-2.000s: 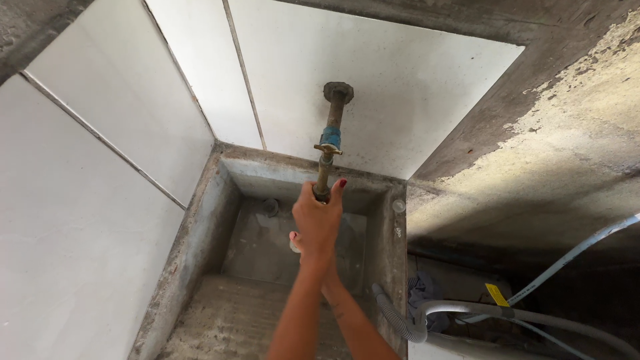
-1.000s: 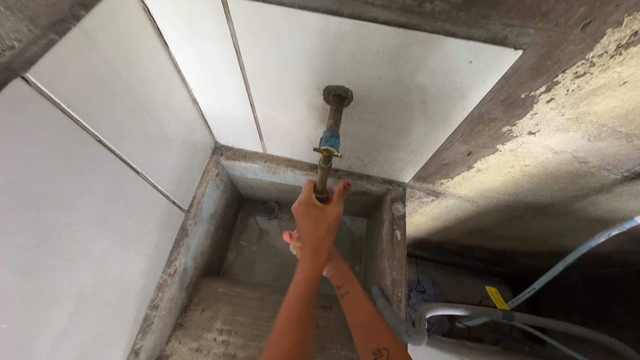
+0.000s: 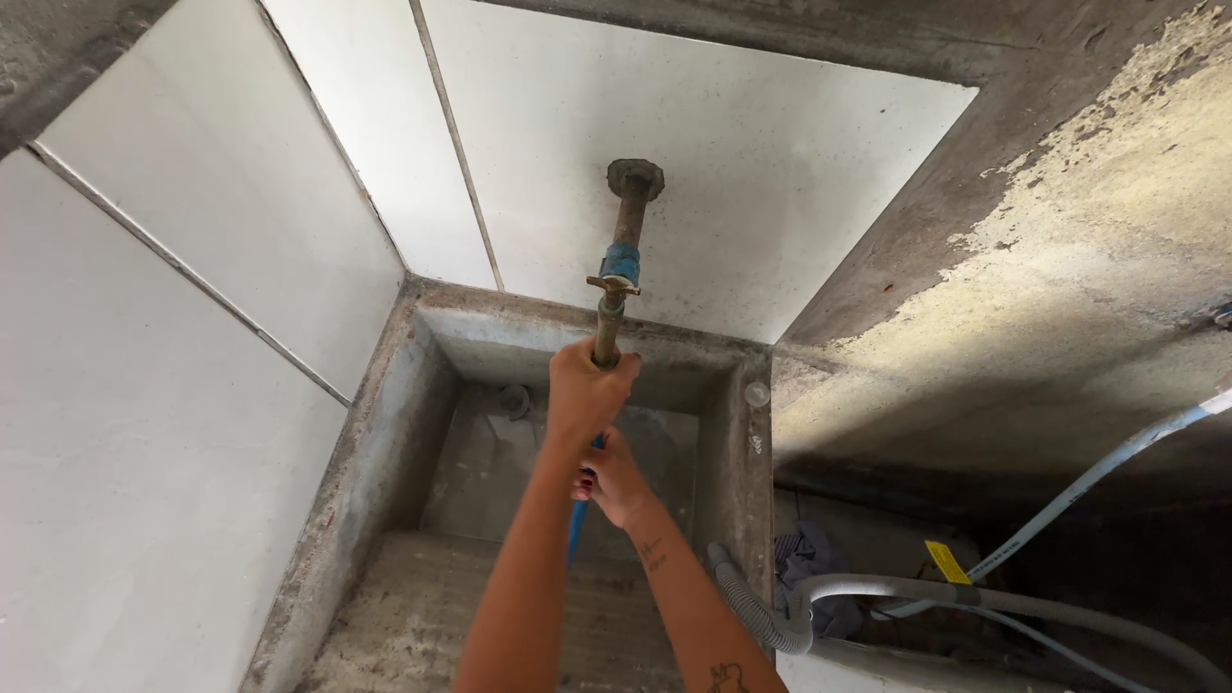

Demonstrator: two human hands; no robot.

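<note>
A brass tap (image 3: 608, 322) with a T-shaped handle (image 3: 614, 285) and blue tape at its joint comes out of the white tiled wall (image 3: 770, 192) through a round flange (image 3: 635, 180). My left hand (image 3: 583, 390) is wrapped around the tap's lower end. Just below it, my right hand (image 3: 611, 476) grips a blue hose or strip (image 3: 577, 525), whose lower part hangs over the concrete sink (image 3: 351, 462). How the blue piece meets the tap is hidden by my left hand.
A drain fitting (image 3: 514, 400) lies at the sink's back left. Right of the sink are a grey corrugated hose (image 3: 756, 606), a light blue hose (image 3: 1083, 491) with a yellow tag (image 3: 947, 562), and crumpled grey cloth (image 3: 818, 568). The right wall (image 3: 1088, 241) has peeling paint.
My right hand has moved from behind my left hand to lower right, and a blue piece now shows in it. My left hand stays at the tap's end, its thumb shifted.
</note>
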